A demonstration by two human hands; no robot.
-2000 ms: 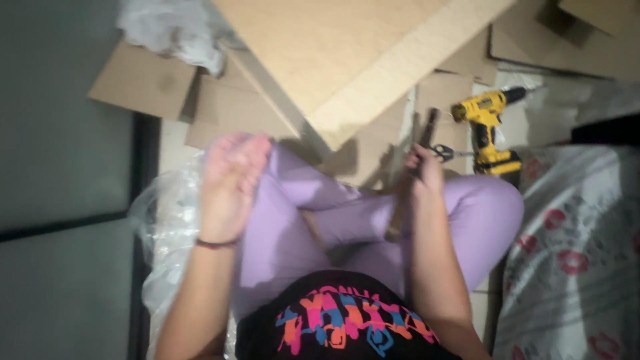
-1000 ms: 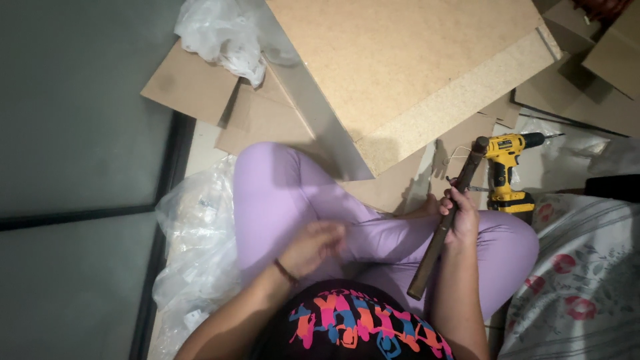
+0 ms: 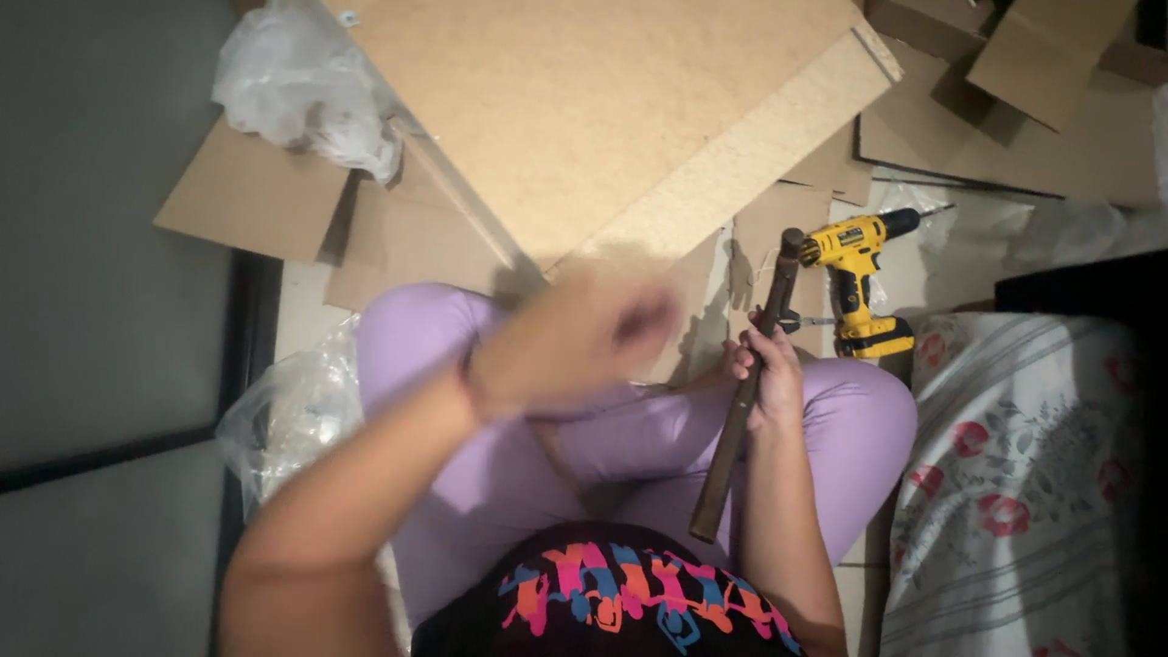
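Note:
My right hand is closed around the handle of a hammer, whose dark head points away from me, near the drill. My left hand is blurred by motion, raised over my crossed legs by the near corner of a wooden panel piece; whether its fingers hold anything cannot be made out. The panel piece lies in front of me with a raw particleboard edge strip on its right side. Just beyond my right hand a pair of scissors or pliers is partly hidden.
A yellow cordless drill with a bit lies right of the hammer head. Cardboard sheets and a crumpled plastic bag are at the left. More cardboard lies at the upper right. Floral fabric hangs at the right, a grey panel stands left.
My left hand was at the left knee, then over my lap, and is now nearer the panel's corner. The hammer stays in my right hand.

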